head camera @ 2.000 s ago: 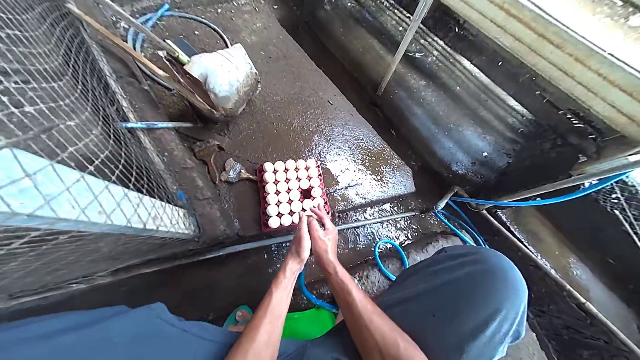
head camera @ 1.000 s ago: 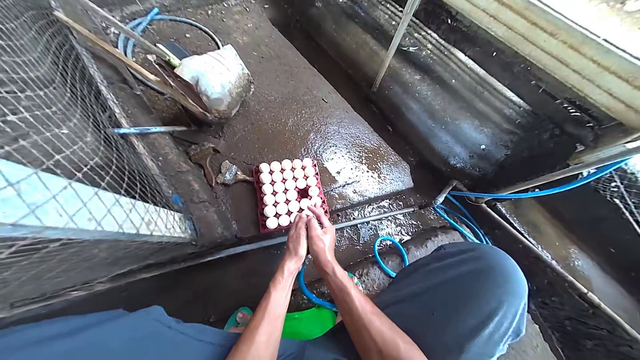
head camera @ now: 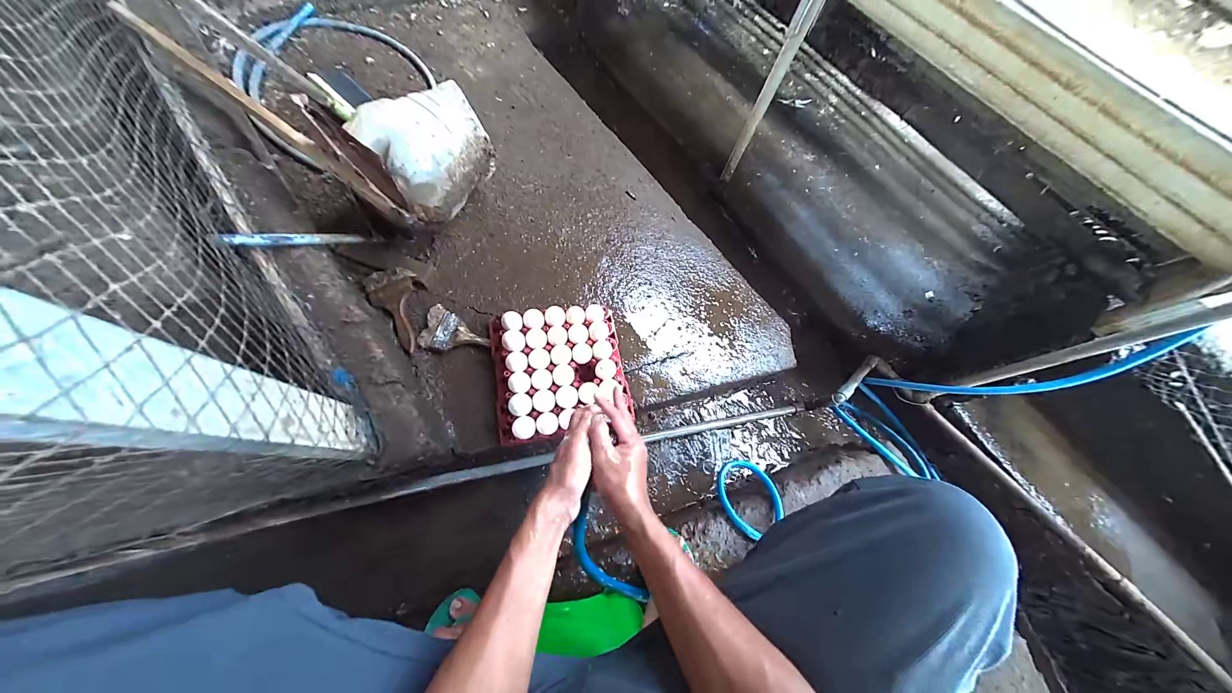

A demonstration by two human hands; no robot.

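A red egg tray (head camera: 507,409) lies on the wet concrete, filled with white eggs (head camera: 539,359) apart from one visible gap in its right part. Over the tray's near right corner, my left hand (head camera: 572,460) and my right hand (head camera: 619,452) are pressed together, palms facing. Whether something small sits between the palms is hidden. Below the hands, a blue hose (head camera: 584,549) runs down toward a green plastic object (head camera: 589,626) between my legs. A brush (head camera: 448,330) lies against the tray's left side.
Wire netting (head camera: 115,192) and a pale blue beam (head camera: 173,375) stand at the left. A whitish container (head camera: 428,144) lies at the upper left beside coiled hose. A metal pipe (head camera: 722,422) crosses below the tray. More blue hose (head camera: 890,433) loops at the right, near a dark trough (head camera: 818,202).
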